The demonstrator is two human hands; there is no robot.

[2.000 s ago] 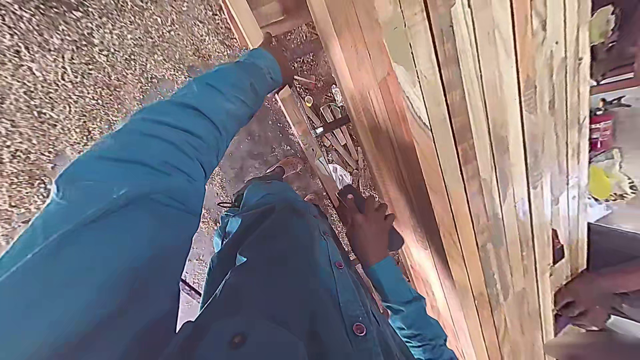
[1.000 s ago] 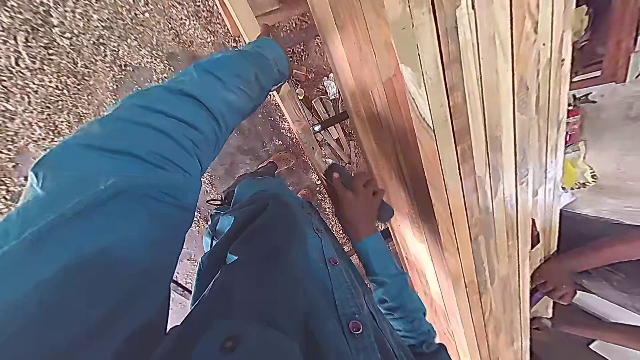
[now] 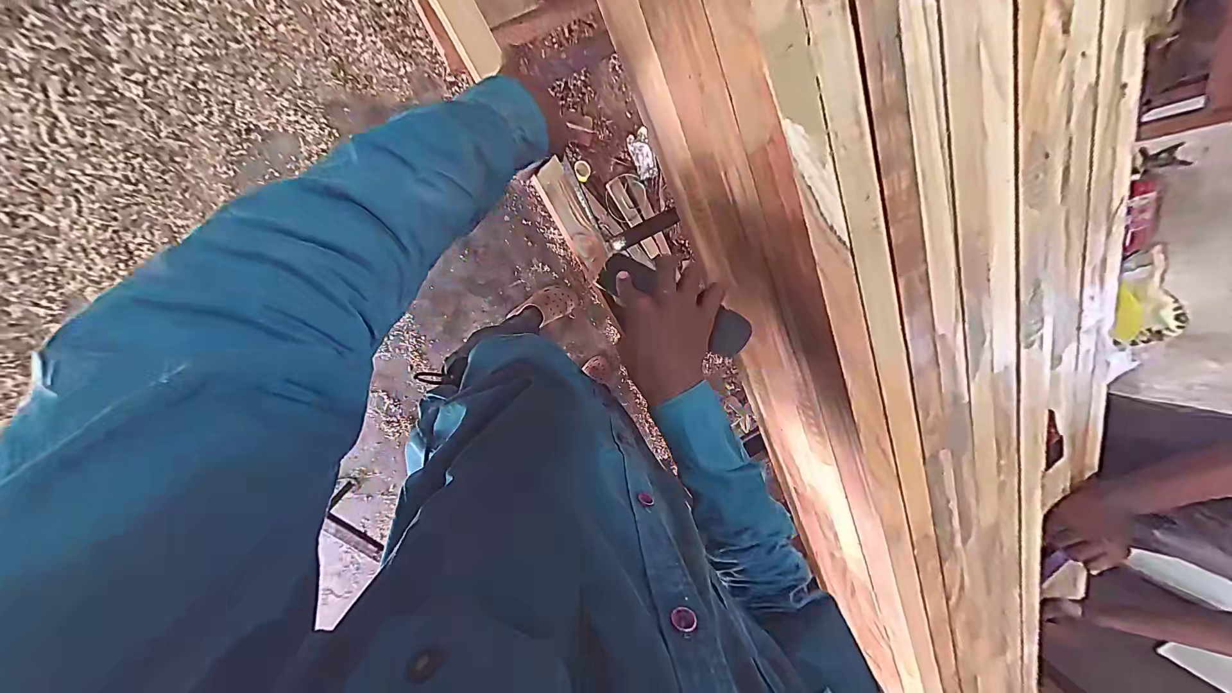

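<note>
My left hand (image 3: 534, 101) reaches to the upper middle and is at a narrow wooden strip (image 3: 570, 214); its fingers are blurred and partly hidden, so their grip does not show. My right hand (image 3: 669, 332) is closed over a dark, rounded block-like object (image 3: 730, 332), whose exact kind I cannot tell. That object lies over the lower part of the strip. A dark metal bar (image 3: 645, 229) meets the strip just above my right hand. To the right stand long wooden boards (image 3: 847, 289), side by side.
Another person's hands (image 3: 1092, 529) are at the far edge of the boards. Wood offcuts (image 3: 628, 200) and shavings lie in the gap between strip and boards. Gravelly ground (image 3: 173, 115) is at the left. A yellow item (image 3: 1131, 310) and a red container (image 3: 1142, 214) are at the far right.
My right hand has moved with the dark object up along the strip, closer to my left hand. The left hand stays about where it was. The other person's hands have shifted.
</note>
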